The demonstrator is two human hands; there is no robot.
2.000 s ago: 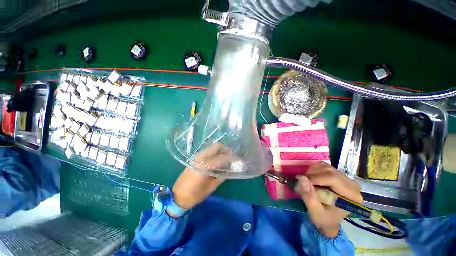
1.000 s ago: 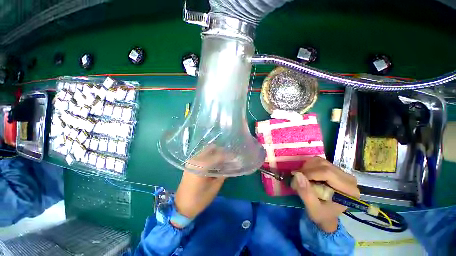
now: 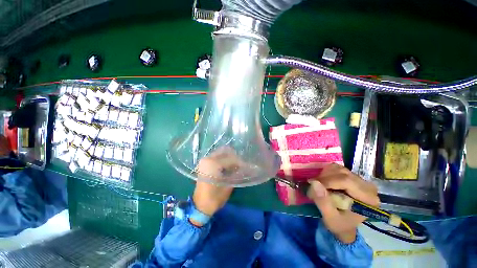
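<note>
My left hand (image 3: 215, 166) is behind the flared rim of the clear fume hood (image 3: 235, 104), its fingers curled; what they hold is blurred and cannot be made out. My right hand (image 3: 342, 189) grips a soldering iron (image 3: 340, 201) like a pen, over the lower edge of a folded pink-red cloth (image 3: 309, 140) with white stripes. The iron's dark metal tip points left, near the hood's right rim. A slim yellow-ended tool (image 3: 196, 115) lies left of the hood.
A blister tray (image 3: 137, 116) is heaped with white components. Black modules (image 3: 148, 56) stand along the back. A round silvery dish (image 3: 305, 95) is behind the cloth. A shiny flexible tube (image 3: 355, 78) crosses above. A metal tray (image 3: 367, 133) at right holds a yellow sponge (image 3: 401, 161).
The hood and hose appear further left than two seconds ago. In the last second my left hand has shifted slightly right, and the black modules have moved right. My right hand still grips the iron.
</note>
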